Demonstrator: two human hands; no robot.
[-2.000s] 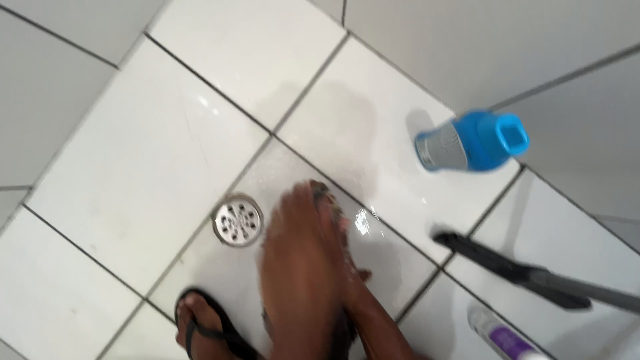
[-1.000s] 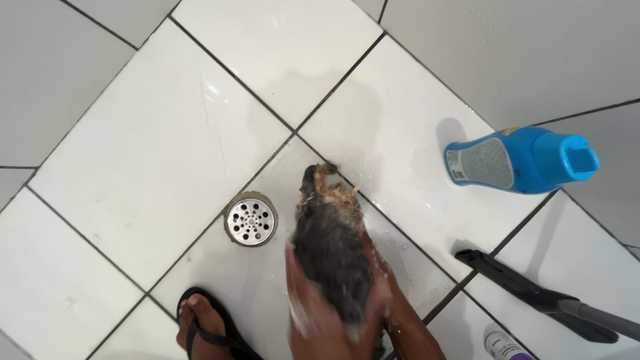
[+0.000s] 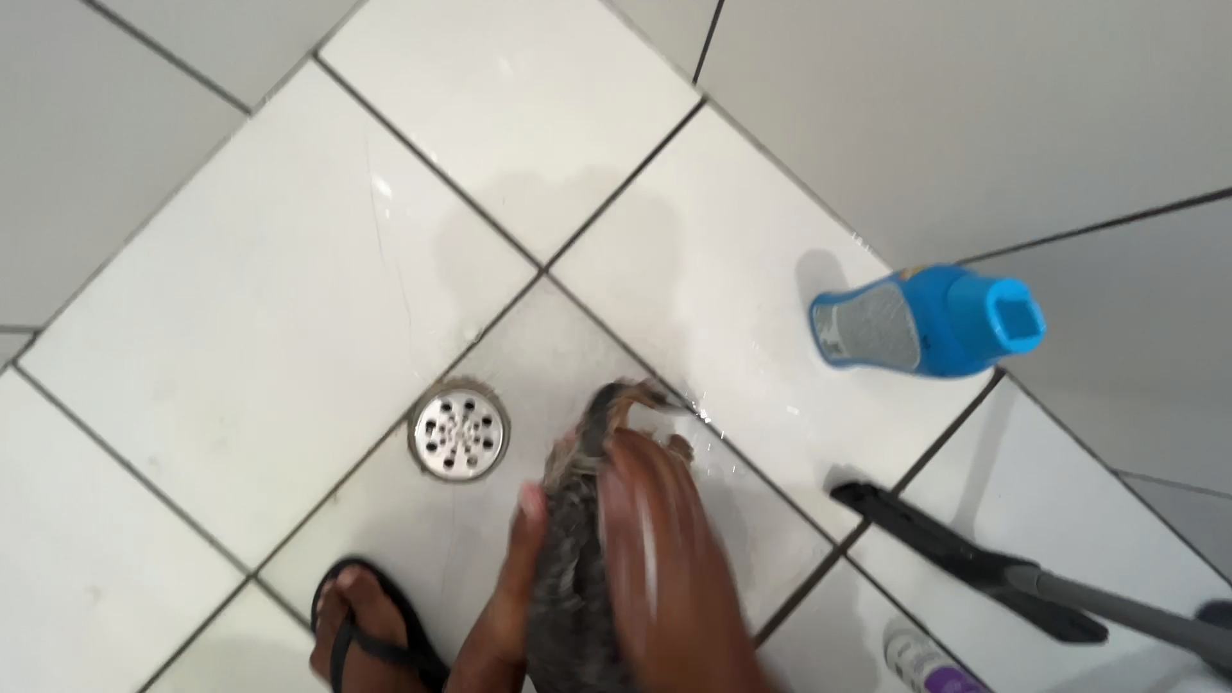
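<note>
A small wet animal with dark grey and tan fur [image 3: 573,587] is on the white tiled floor at the bottom centre; its head end is blurred and partly hidden. My left hand [image 3: 515,577] is against its left side, with a thumb tip showing and the other fingers hidden. Over its right side lies my right hand [image 3: 664,549], blurred by motion, its palm side on the fur. A round metal floor drain [image 3: 459,431] is just left of the animal.
A blue plastic bottle [image 3: 924,322] stands on the right near the wall. Below it are a black squeegee [image 3: 962,563] with a grey pole and a white and purple container [image 3: 929,664]. A foot in a black flip-flop [image 3: 371,630] is at lower left.
My right hand has moved up along the animal, toward its head end. A second ago both hands were lower, at its sides, with more of its back showing.
</note>
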